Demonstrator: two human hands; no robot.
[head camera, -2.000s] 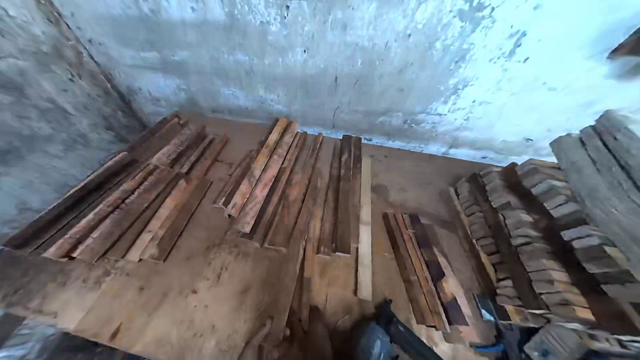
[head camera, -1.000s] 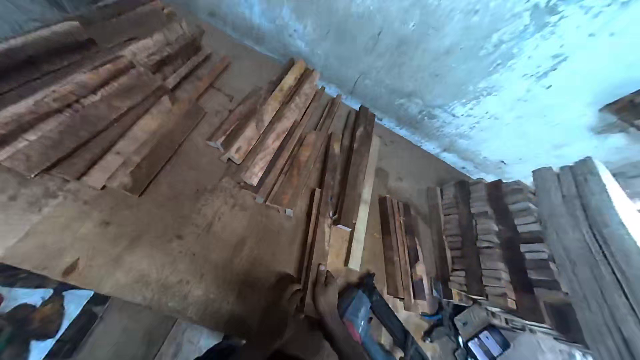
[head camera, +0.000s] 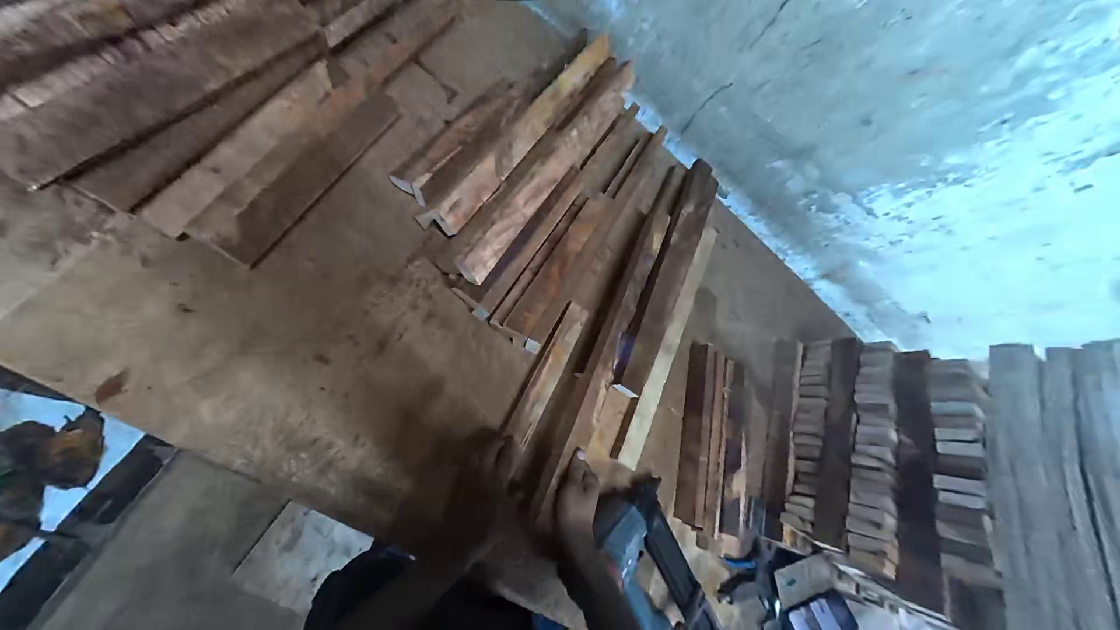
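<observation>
At the lower middle, my left hand (head camera: 486, 472) grips the near end of a narrow wooden strip (head camera: 549, 372); it is dark and its fingers are hard to make out. Just right of it, my right hand (head camera: 577, 494) is closed on the near end of a longer wooden board (head camera: 604, 385), thumb on top. Beyond both hands lies a row of rough brown wooden boards (head camera: 542, 227), side by side. A pale wooden strip (head camera: 669, 350) lies at the row's right edge. A blue-grey power tool (head camera: 626, 542) sits right beside my right hand.
More boards (head camera: 175, 114) lie at the upper left of the brown work surface (head camera: 289, 350). A short group of strips (head camera: 710, 429) and stacked small wood blocks (head camera: 871, 455) stand at the right, beside grey planks (head camera: 1032, 472). A rough wall (head camera: 875, 175) rises behind.
The view has turned and come nearer the boards. Both hands, low in the frame two seconds ago, now show more fully at the near ends of the pieces.
</observation>
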